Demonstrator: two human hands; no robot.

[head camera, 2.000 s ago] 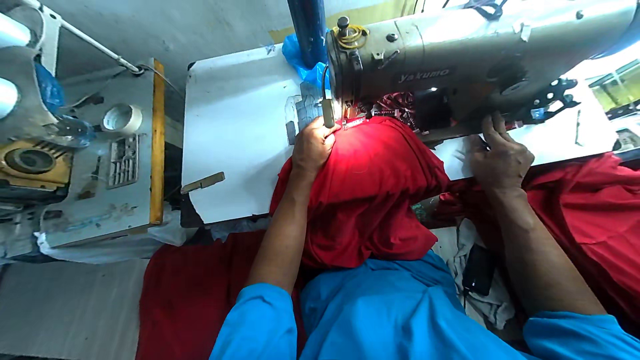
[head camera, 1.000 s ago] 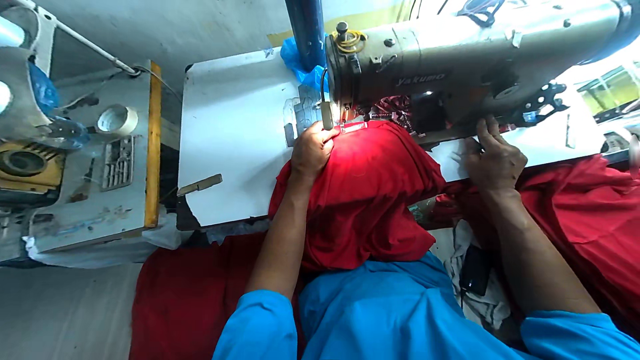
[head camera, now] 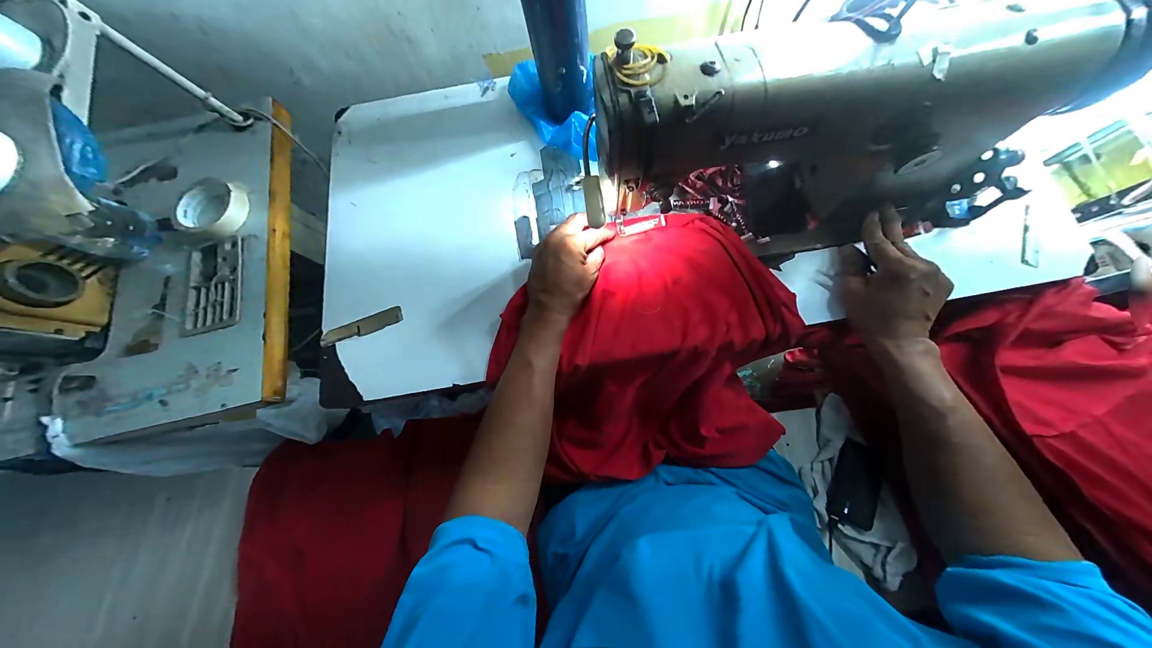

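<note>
Red fabric (head camera: 666,333) drapes from the needle area of an industrial sewing machine (head camera: 810,126) down to my lap. A small label with writing (head camera: 640,225) lies at its top edge, just right of the needle. My left hand (head camera: 565,265) pinches the fabric's upper left edge between thumb and fingers, under the lit needle. My right hand (head camera: 895,279) is at the underside of the machine arm, fingers raised and bent, touching or close to it. Its thumb side is blurred, and whether it holds something small cannot be made out.
The white machine table (head camera: 414,243) bears a flat tan strip (head camera: 363,325) near its front left corner. Left is a second worktable with a tape roll (head camera: 211,207) and an orange-brown edge (head camera: 277,252). More red fabric (head camera: 1062,387) lies at right; a black phone (head camera: 853,484) rests on white cloth.
The fingers of my right hand have shifted slightly beneath the machine arm. My left hand stays on the red fabric beside the needle.
</note>
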